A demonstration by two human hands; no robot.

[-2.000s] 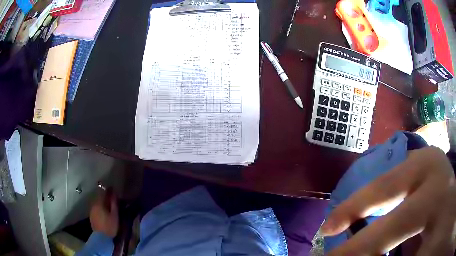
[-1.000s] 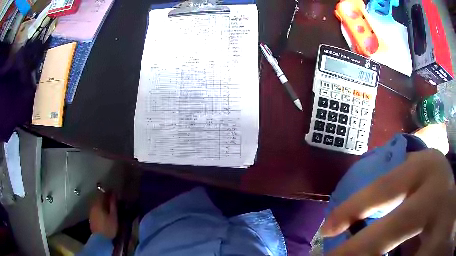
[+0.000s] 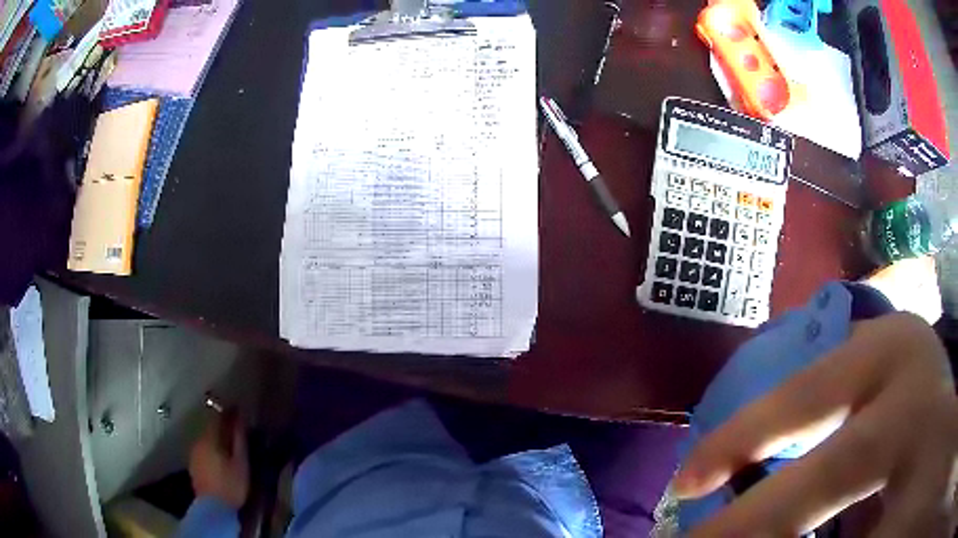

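Record sheets lie under the metal clip of a dark blue clipboard. A white pen with a dark grip and a calculator with a lit display lie to their right. My left hand is small and dim beside the grey drawers at lower left; a small pale tip above its fingers may be a knob or a held stick. My right hand is large, blurred and near the camera at lower right, fingers bent; whether it holds anything cannot be told.
A tan-orange envelope or notebook lies on a blue folder at left. An orange-red item, a black-and-red carton and a green-labelled bottle are at right. Grey drawers stand below left.
The view has shifted slightly, so the desk things sit a little lower and more to the left. Both hands look nearly unchanged.
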